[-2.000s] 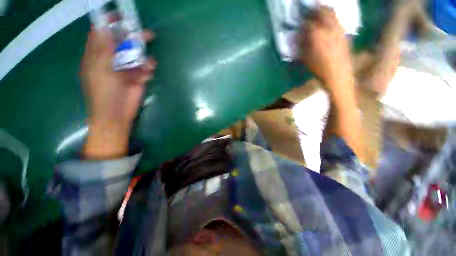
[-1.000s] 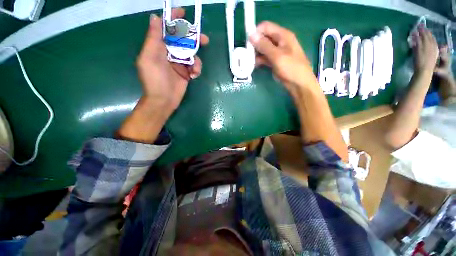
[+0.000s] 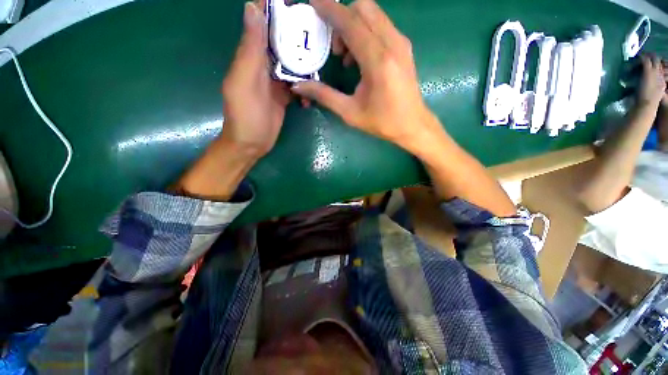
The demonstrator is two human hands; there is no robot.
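Observation:
My left hand (image 3: 253, 95) holds a white loop-shaped unit (image 3: 300, 44) from its left side near the top edge of the picture. The unit's round white disc faces up and shows a dark mark. Its upper end is cut off by the picture's edge. My right hand (image 3: 377, 80) is on the unit's right side, with the thumb at its lower end and the fingers by the disc. The white cover lies over the lower half. No blue shows, and the inside is hidden.
Several white loop covers (image 3: 546, 77) stand in a row on the green bench (image 3: 168, 102) at right. A white cable (image 3: 62, 157) curls at left. A cardboard carton (image 3: 546, 176) with a white part (image 3: 538, 227) is at lower right. Another person's arm (image 3: 622, 150) reaches in at far right.
My right hand has moved left with the white cover and laid it on the part in my left hand. The blue strip is now hidden.

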